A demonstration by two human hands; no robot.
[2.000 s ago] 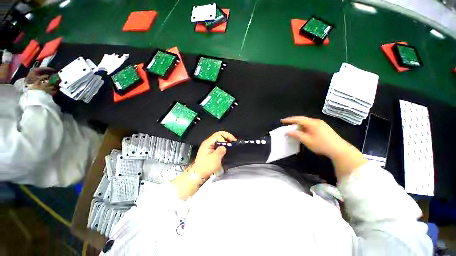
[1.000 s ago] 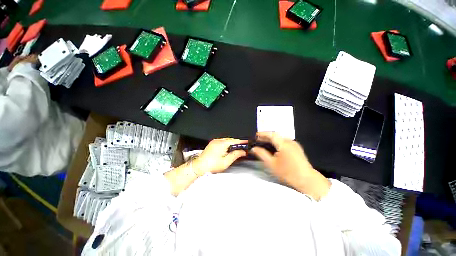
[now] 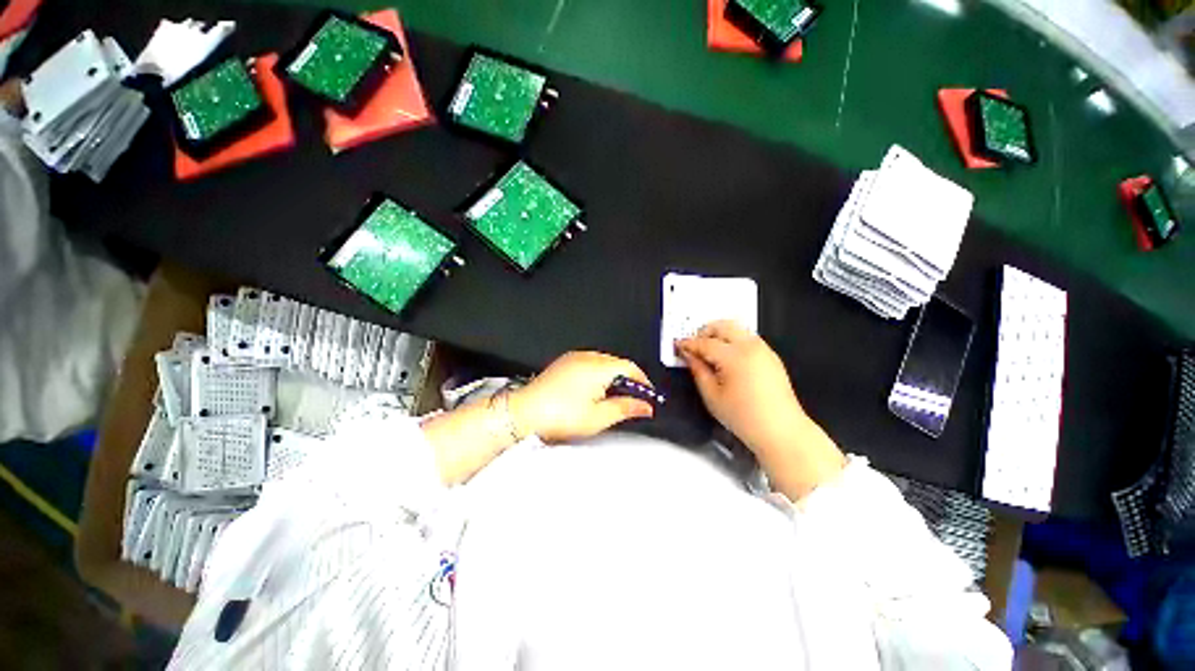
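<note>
A white cover plate [image 3: 709, 304] lies on the black mat in front of me, with a dark corner spot at its upper left. My right hand [image 3: 729, 370] is over its lower part, fingertips together at the plate's lower left; whether they pinch a small part cannot be seen. My left hand [image 3: 585, 396] is just left of and below the plate. It holds a short black strip [image 3: 637, 389] with pale dots between its fingers, the strip's end sticking out to the right.
A stack of cover plates [image 3: 904, 216], a smartphone [image 3: 933, 364] and a long white sheet [image 3: 1026, 393] lie to the right. Several circuit boards in housings [image 3: 522, 216] lie at upper left. A carton of plates [image 3: 227, 439] stands below left. Another person's sleeve [image 3: 50, 302] is at far left.
My right hand has gone from the strip to the plate, which was put down on the mat between the earlier frames. My left hand has kept the strip. The view has shifted, moving the boards up and left.
</note>
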